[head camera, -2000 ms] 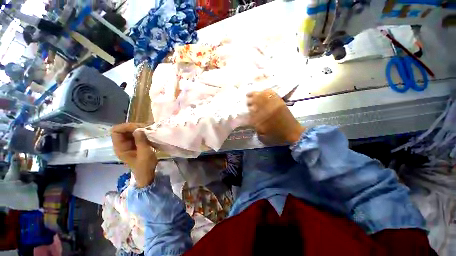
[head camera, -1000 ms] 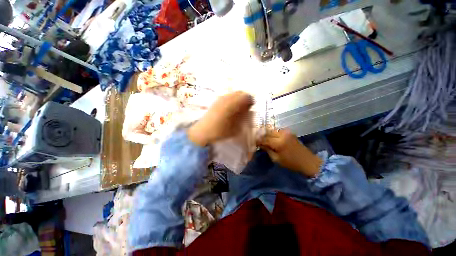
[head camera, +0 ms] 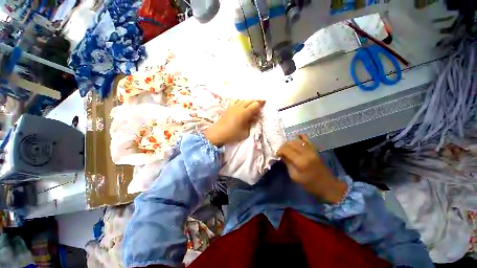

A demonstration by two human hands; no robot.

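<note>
The pale pink-cream garment piece with orange-red flowers (head camera: 151,137) lies on the machine table, its shirred part (head camera: 272,128) hanging over the front edge. My left hand (head camera: 236,123) grips the cloth near the shirred part, below the machine needle area. My right hand (head camera: 306,163) pinches the lower right edge of the shirred part just off the table edge. The presser foot and needle (head camera: 265,64) stand above and behind my hands, apart from them. Bright light washes out the cloth nearest the needle.
Blue-handled scissors (head camera: 375,68) and a thin dark-red tool (head camera: 377,43) lie right of the needle. Pale strips (head camera: 452,99) hang at the right. Brown taped cardboard (head camera: 99,157) lies left. Blue floral cloth (head camera: 107,47) and a red lump (head camera: 157,18) sit at the far edge.
Since two seconds ago my left hand has moved right from the garment's far left end, and my right hand has lowered to the table edge. The view has shifted. Both hands still hold the cloth.
</note>
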